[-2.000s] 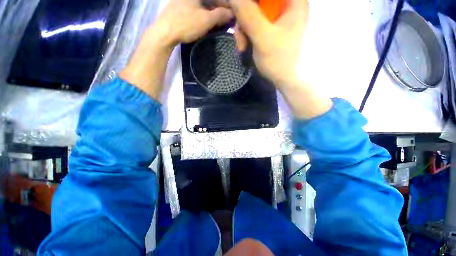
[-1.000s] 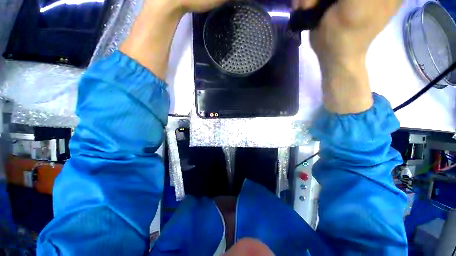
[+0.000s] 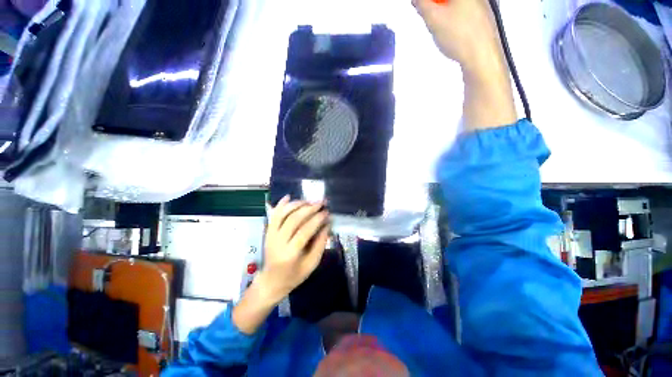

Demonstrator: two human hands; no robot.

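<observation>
A glossy black panel (image 3: 339, 81) lies upon white wrap, its near edge reaching over the table's front edge. A round perforated disc (image 3: 321, 130) sits on its middle. A small white patch (image 3: 313, 191) shows near its near end. My left hand (image 3: 293, 247) holds the panel's near left corner, fingertips on top; its thumb side is partly hidden. My right hand (image 3: 463, 33) is at the top edge, right of the panel and partly cut off, closed around a bright orange tool (image 3: 440, 1), of which only a sliver shows.
A second black panel (image 3: 158, 77) lies in translucent wrap (image 3: 140, 171) at left. A round metal pan (image 3: 613, 62) is at right. A black cable (image 3: 510, 62) runs beside my right forearm. Wrapped dark panels (image 3: 385, 269) stand below the front edge. An orange fixture (image 3: 151, 294) is lower left.
My left hand has come down from the panel's far side to its near left corner. The panel now reaches past the table edge. My right hand has moved away, up in the picture. The view has shifted.
</observation>
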